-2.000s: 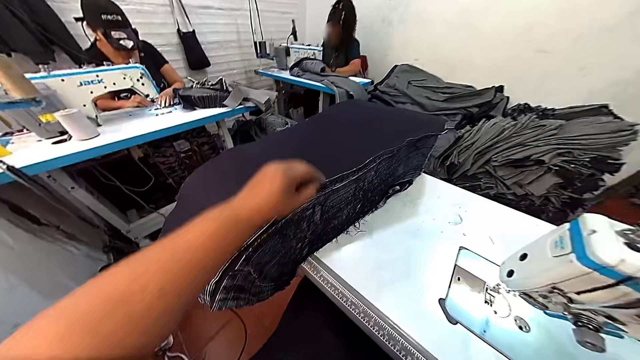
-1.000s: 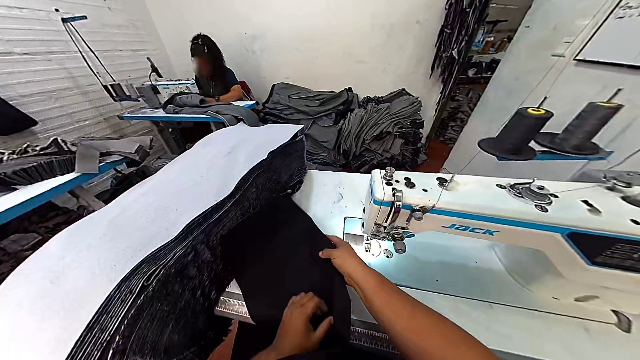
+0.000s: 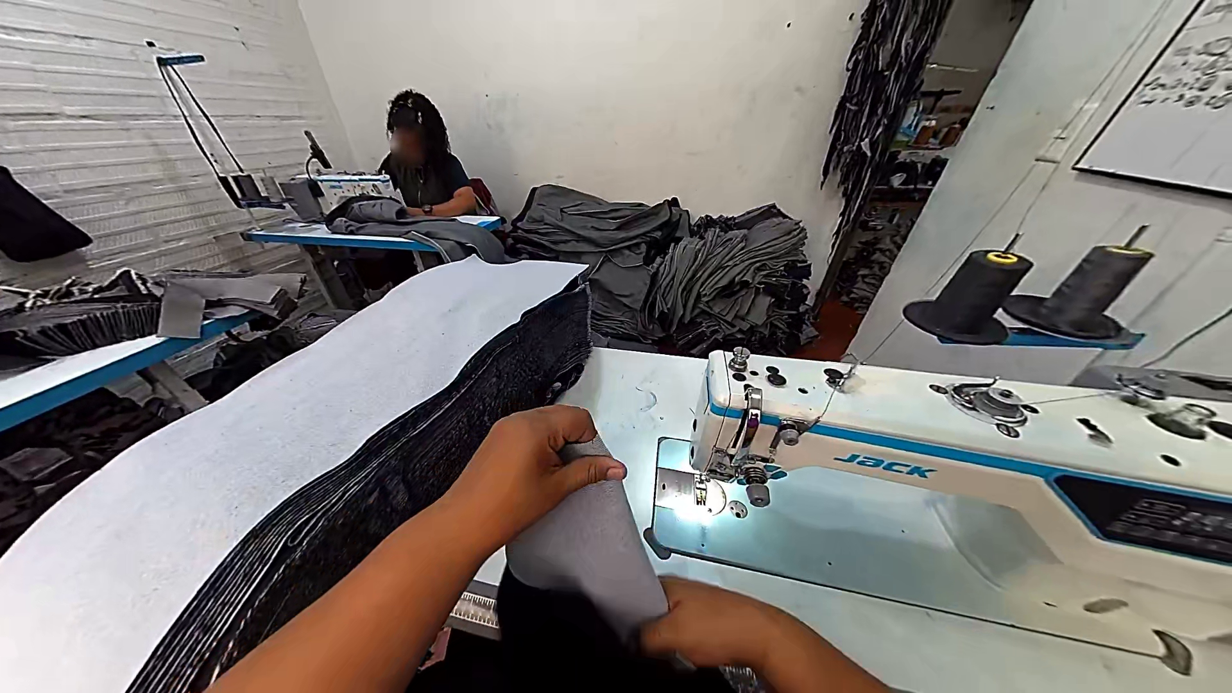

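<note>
My left hand (image 3: 539,467) pinches the upper end of a grey fabric piece (image 3: 582,539) between thumb and fingers. Lower down, my right hand (image 3: 707,621) grips the same piece at its right edge; its fingertips are partly hidden by the cloth. Black fabric hangs below the grey part, over the table's front edge. To the left lies a thick stack of dark cut denim (image 3: 385,491) with a pale top layer. The needle area of a Jack sewing machine (image 3: 866,462) is lit, just right of my hands, with no fabric under the presser foot.
Black thread cones (image 3: 977,289) stand behind the machine at the right. Piles of grey fabric (image 3: 731,279) lie beyond the white table (image 3: 626,385). A co-worker (image 3: 423,164) sits at another sewing machine at the back left. More cut pieces (image 3: 96,322) rest on a side table.
The view has swung right since the oldest frame. My left hand has moved up and forward with the piece from a second ago, whose grey side now shows in place of black.
</note>
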